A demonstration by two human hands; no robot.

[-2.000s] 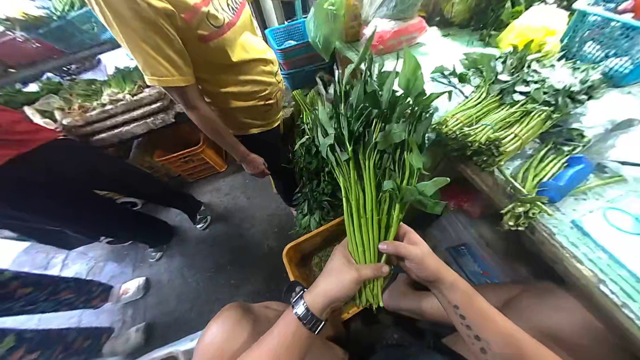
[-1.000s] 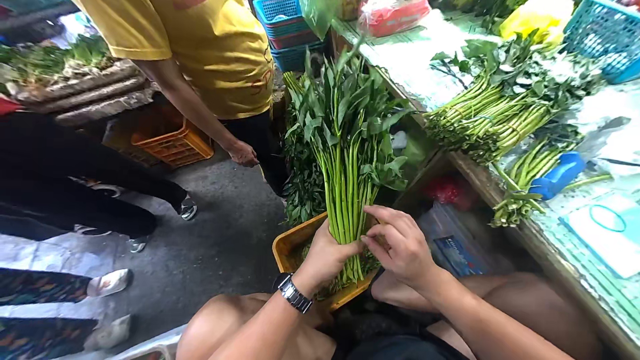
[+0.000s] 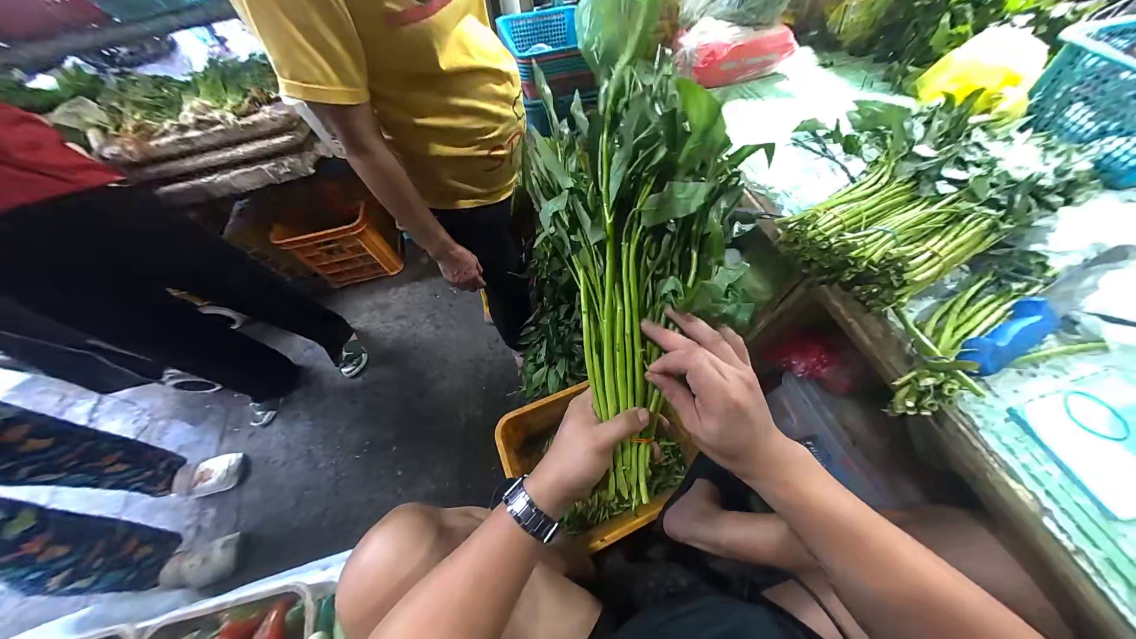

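My left hand [image 3: 590,444] is closed around the lower stems of a bunch of leafy greens [image 3: 621,328] with long green stalks, held upright with the leaves at the top. A thin orange band [image 3: 642,440] circles some stems beside my left thumb. My right hand [image 3: 710,382] is at the right side of the stalks, fingers apart and slightly bent, fingertips near or against the stems; I cannot tell if they touch. Below the bunch stands a yellow-orange plastic crate [image 3: 510,444] with green leaves in it.
A person in a yellow shirt [image 3: 444,106] stands ahead on the left, other people farther left. On the right, a table [image 3: 994,453] bears bundled greens [image 3: 905,231], a blue object [image 3: 1012,335] and a teal basket [image 3: 1087,98]. An orange crate [image 3: 342,248] sits behind; peppers [image 3: 266,617] lie at bottom left.
Two seconds ago my right fingers were on the lower stems; now my right hand is higher, at the right side of the bunch, its fingers spread. My left hand keeps its hold.
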